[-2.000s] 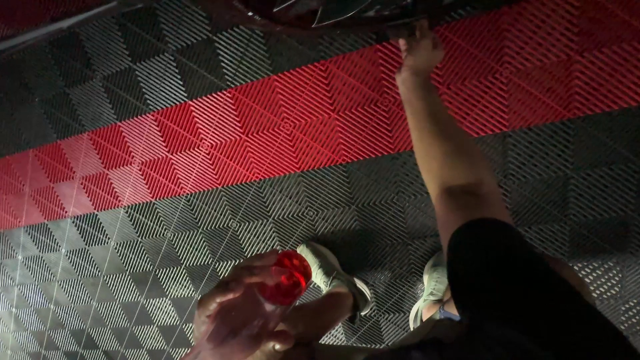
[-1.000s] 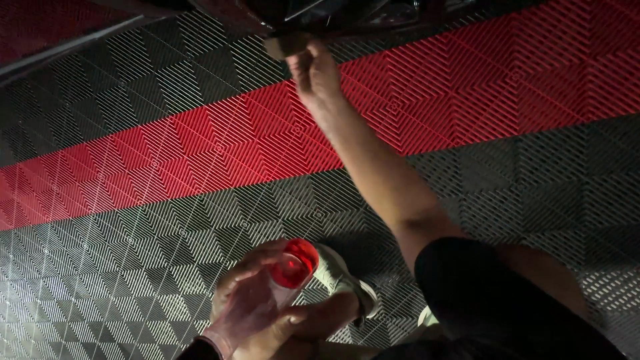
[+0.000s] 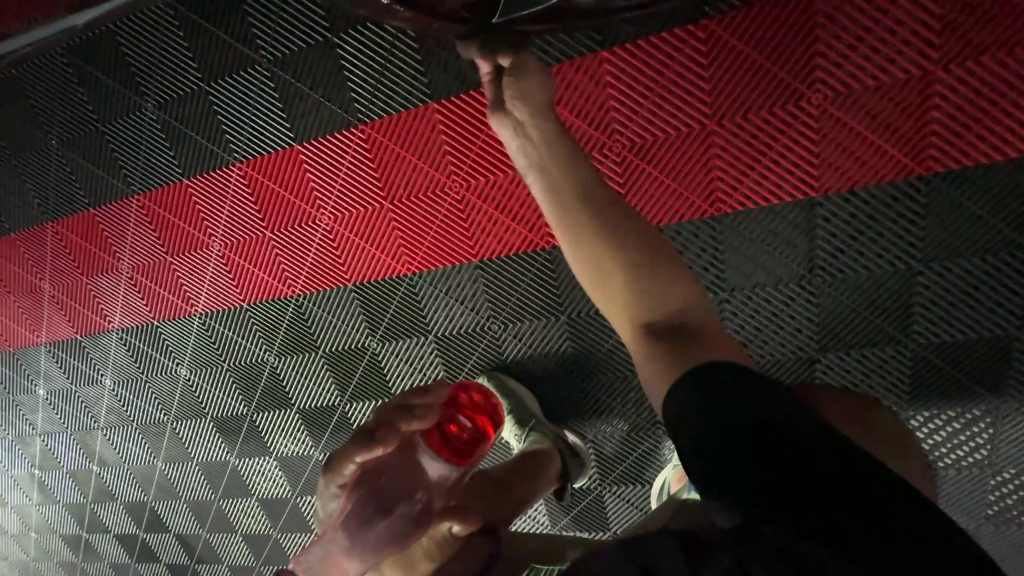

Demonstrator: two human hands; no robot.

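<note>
At the lower middle, my left hand (image 3: 380, 472) is wrapped around a clear bottle (image 3: 392, 496) whose end shows red liquid (image 3: 464, 424). My right hand (image 3: 520, 84) reaches up to the top middle, its fingers shut on a dark pad (image 3: 492, 46), which seems to be a sponge or applicator. The pad is held at the underside edge of a dark, glossy curved part (image 3: 448, 12), perhaps a wheel or vehicle body part; the shadow there hides whether they touch.
Ribbed interlocking floor tiles (image 3: 240, 344) in dark grey spread below, crossed by a red tile band (image 3: 384, 200). A shoe (image 3: 524, 416) stands beside the bottle. A dark edge (image 3: 72, 32) runs across the top left corner.
My right hand has moved left along the dark part from two seconds ago to one second ago, then somewhat back right. My left hand keeps the bottle low in view.
</note>
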